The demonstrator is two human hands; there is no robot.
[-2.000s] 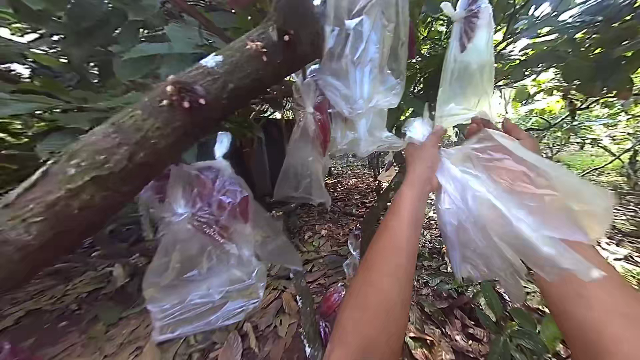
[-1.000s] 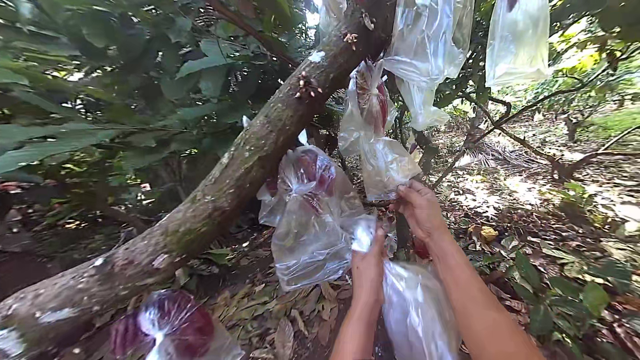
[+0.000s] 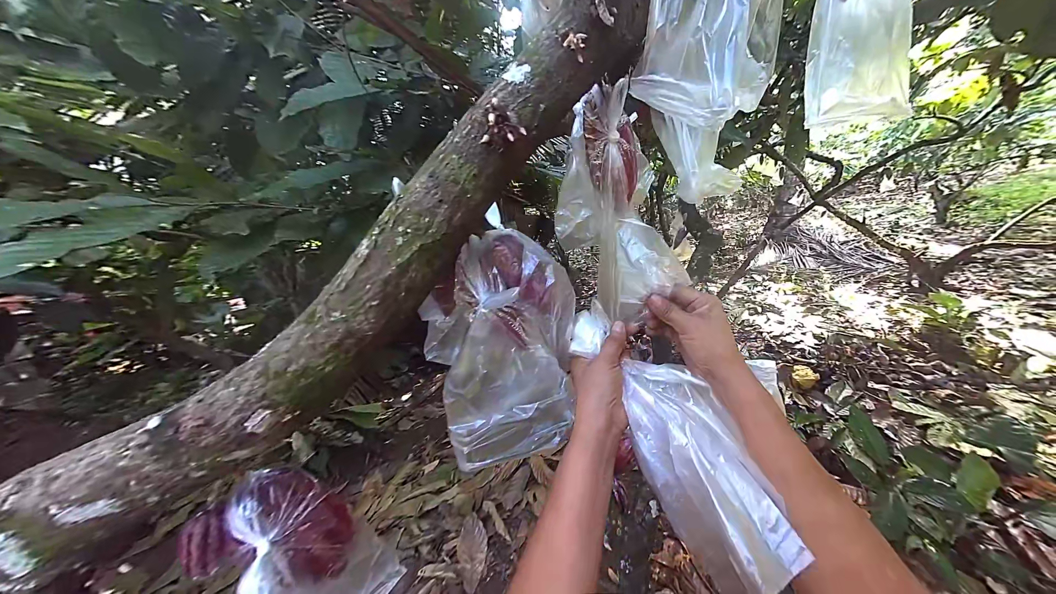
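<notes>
My right hand [image 3: 693, 326] pinches the lower edge of a clear plastic bag [image 3: 643, 256] that hangs from the trunk around a red cacao pod [image 3: 623, 161]. Close beside it, my left hand [image 3: 601, 371] has thumb and fingers closed on bunched clear plastic [image 3: 589, 332]. A long loose plastic bag [image 3: 709, 470] hangs below my hands, in front of my right forearm; what holds its top is hard to tell. Left of my hands, a knotted clear bag [image 3: 511, 388] covers several red pods [image 3: 507, 260]. Another bagged cluster of dark red pods [image 3: 289, 528] is at the lower left.
A mossy cacao trunk [image 3: 355, 305] slants from lower left to upper centre, bearing small flower buds [image 3: 503, 124]. More plastic bags [image 3: 858, 66] hang at the upper right. Thin bare branches [image 3: 874, 239] spread at right, large leaves [image 3: 91, 223] at left, and leaf litter [image 3: 462, 511] covers the ground.
The view has swung between the first frame and now. My hands have left the bag at the upper right and are at the bag beside the trunk.
</notes>
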